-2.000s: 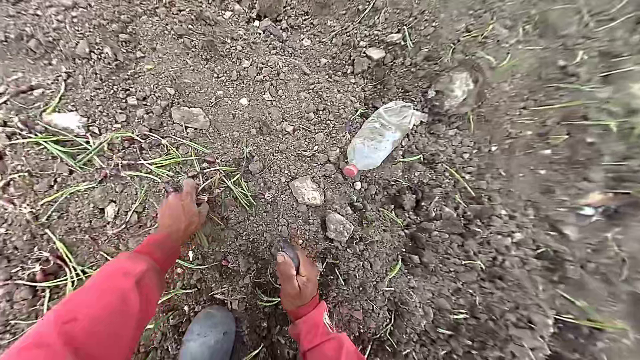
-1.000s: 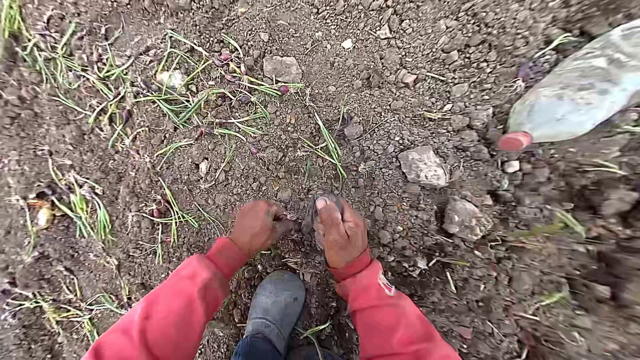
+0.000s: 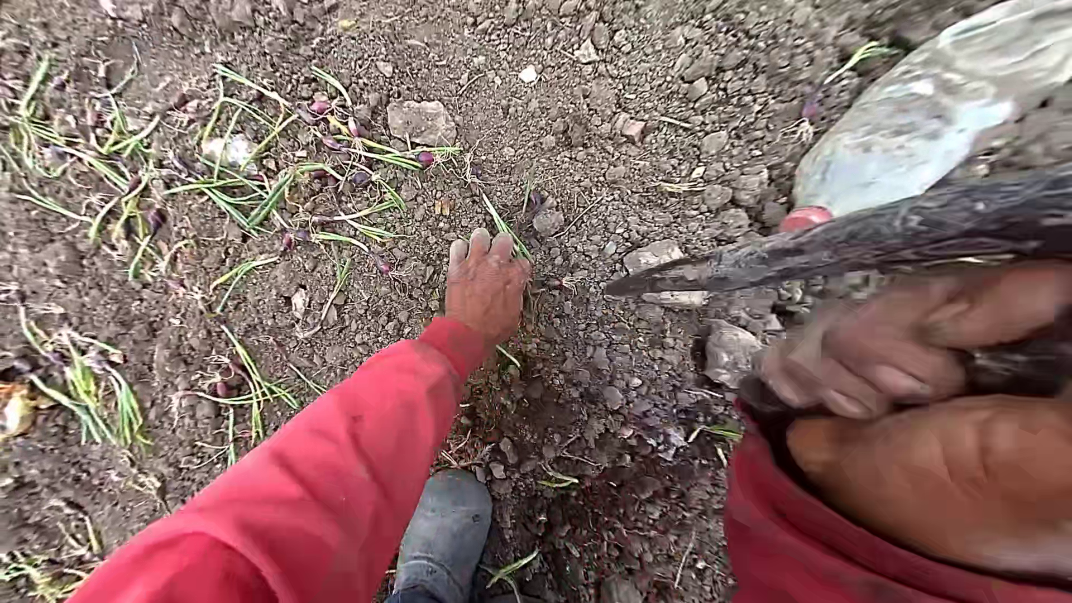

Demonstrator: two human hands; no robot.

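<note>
My left hand (image 3: 487, 285) is low over the soil, fingertips at a small green onion seedling (image 3: 505, 224); whether it grips the plant cannot be told. My right hand (image 3: 904, 352), raised near the camera and partly blurred, is closed around a dark pointed tool (image 3: 846, 234) whose tip points left. Its full shape runs off the right edge. Many small onion plants (image 3: 268, 193) with purple bulbs and green leaves lie on the soil to the left of my left hand, with a bunch (image 3: 92, 389) lower at the far left.
A clear plastic bottle (image 3: 913, 117) with a red cap lies at the upper right, partly behind the tool. Stones sit in the loose soil, one (image 3: 421, 122) above my left hand and another (image 3: 730, 353) beside my right hand. A dark boot (image 3: 445, 528) stands at the bottom.
My hands were close together over the soil one second ago. My right hand has moved right and up towards the camera; my left hand has moved forward to a seedling.
</note>
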